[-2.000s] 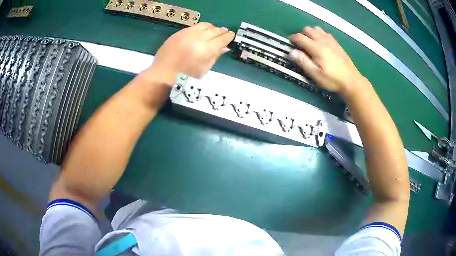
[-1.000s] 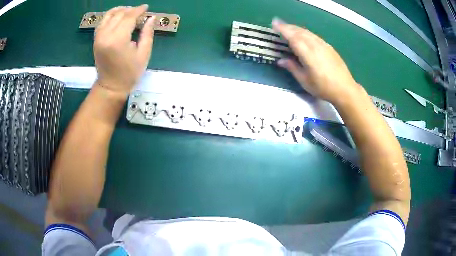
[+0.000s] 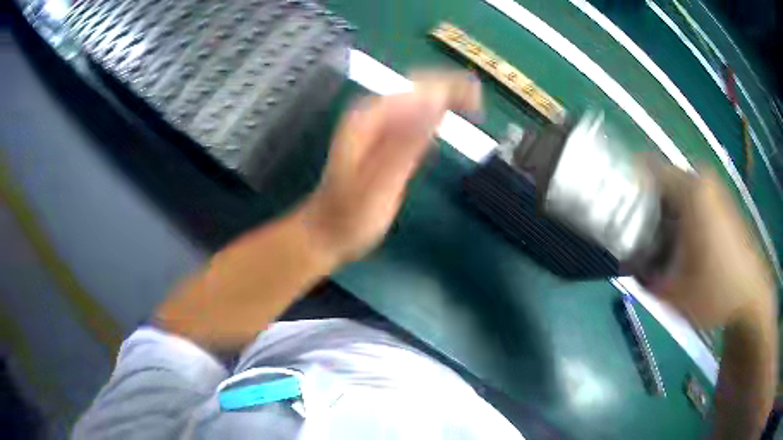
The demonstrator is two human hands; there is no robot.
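My right hand [image 3: 708, 249], blurred, grips a blurred silver-grey metal block [image 3: 601, 189] by its right end. The block is above the dark layered plate stack [image 3: 541, 228] and hides part of its top; contact between them cannot be told. My left hand [image 3: 373, 163], also blurred, is in the air left of the stack, fingers apart, with nothing seen in it.
A large stack of patterned plates [image 3: 232, 77] stands at upper left. A brass-coloured bar [image 3: 498, 70] lies behind. A thin dark strip [image 3: 642, 344] with a blue tip and a small metal piece [image 3: 696, 394] lie at lower right. Grey floor shows at left.
The view has turned toward the large stack at left. My right hand now holds the silver block, and the slatted bars are no longer seen on the bench. My left hand has left the brass-coloured bar.
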